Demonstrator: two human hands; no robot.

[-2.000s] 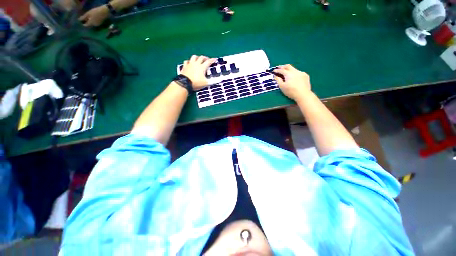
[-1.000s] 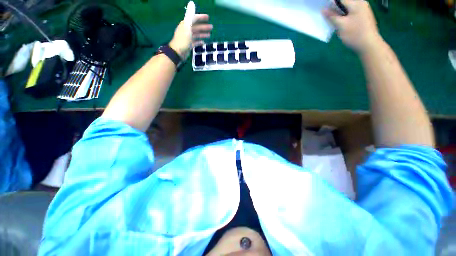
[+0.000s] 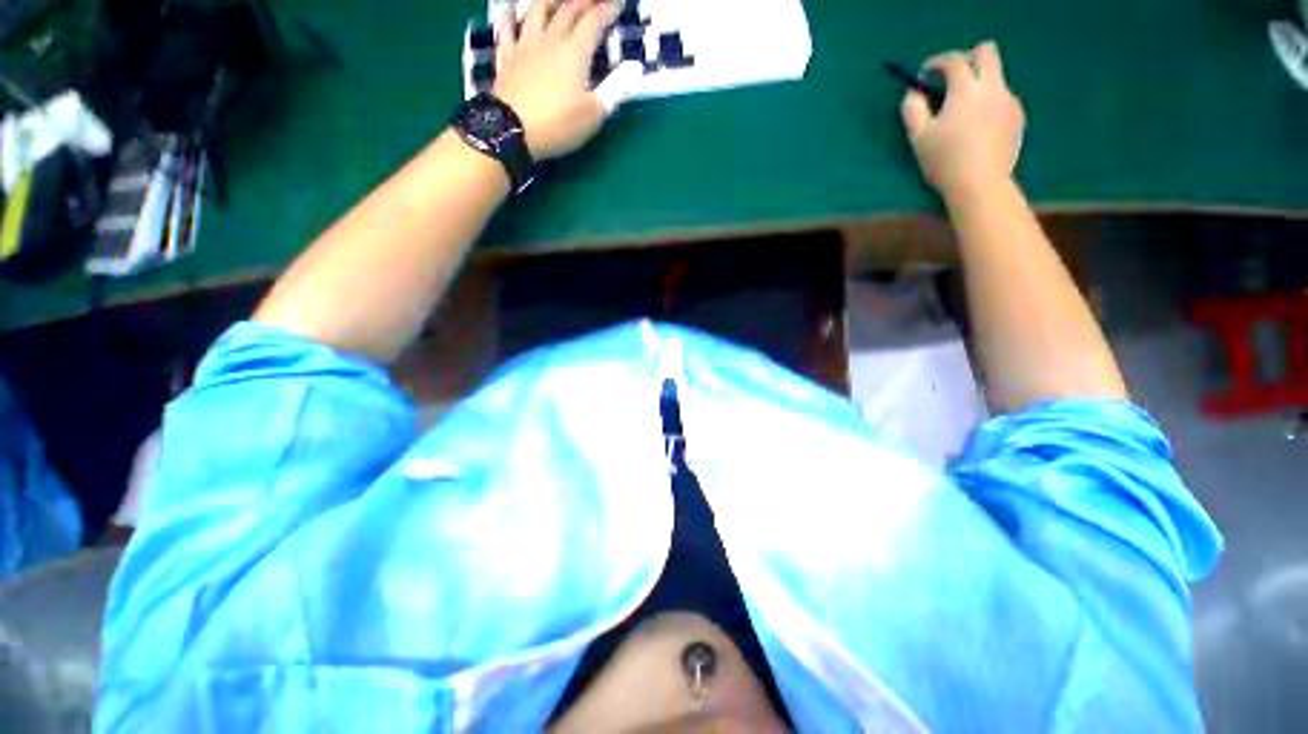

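Note:
A white adhesive sheet (image 3: 753,46) with rows of black L-shaped pieces (image 3: 670,52) lies on the green mat at the top of the view. Its right part, with a rounded end, is blank. My left hand (image 3: 545,72) lies flat on the sheet with its fingers spread and covers some pieces. The left thumb has a white finger cot (image 3: 618,86). My right hand (image 3: 971,122) is over the mat to the right, apart from the sheet. It holds dark tweezers (image 3: 915,82) that point up and left.
A black caged fan (image 3: 179,65) stands at the upper left. Striped sheets (image 3: 148,208) and a black and yellow object (image 3: 43,208) lie near it. The bench's front edge (image 3: 689,227) runs below my hands. A red stool (image 3: 1248,351) is at the right.
The white sheet that my right hand held up is out of view. My right hand has come down over the mat with the tweezers. My left hand has moved onto the adhesive sheet.

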